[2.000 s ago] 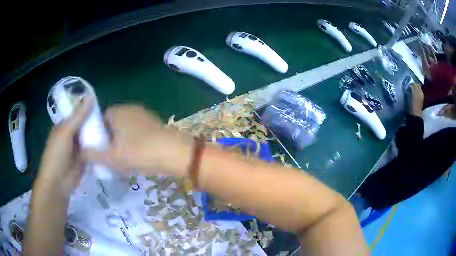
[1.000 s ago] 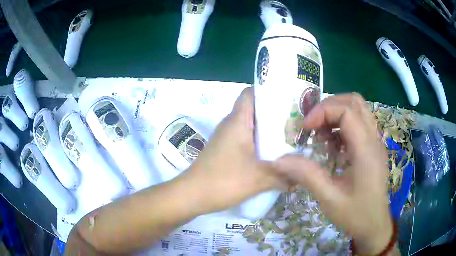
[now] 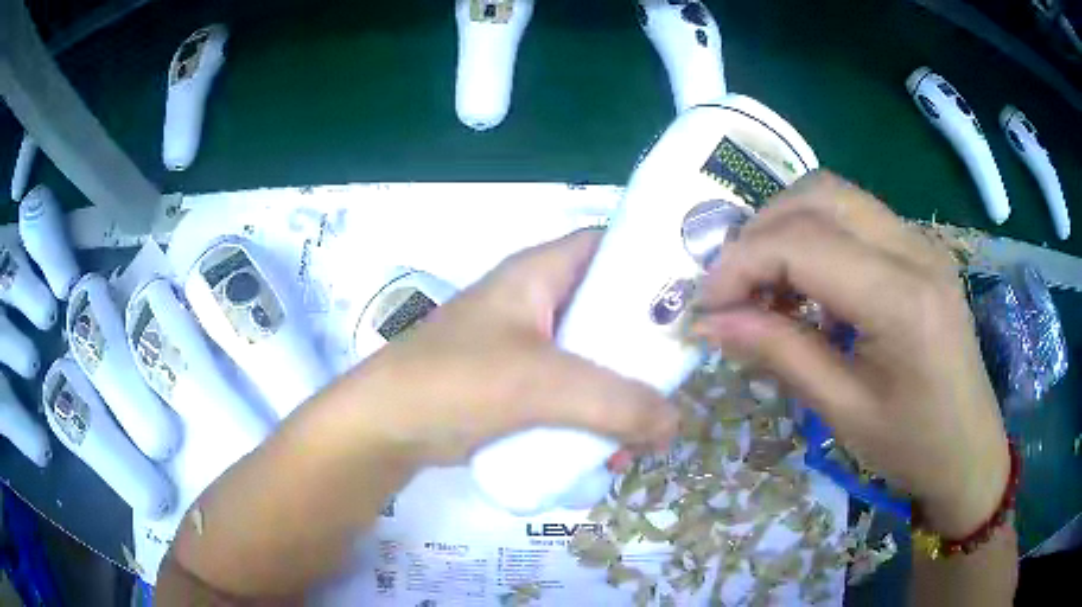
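Note:
A white handset is held tilted in front of me, its wide head up and to the right. Its dark display window shows yellow-green digits. Below it are a mirror-like round button and a small oval button. My left hand grips the handset's body from the left and below. My right hand is over the handset's right edge, thumb and fingertips bunched beside the small button. Whether a film piece is between the fingertips cannot be told.
Several handsets lie on the bench at left, one behind my left forearm. More lie on the dark green conveyor. Film scraps cover the printed paper. A blue tray is partly hidden by my right hand; a clear plastic bag lies at right.
The held handset has tilted further, its head leaning right. My right fingertips have moved beside the small oval button. Conveyor handsets have shifted slightly.

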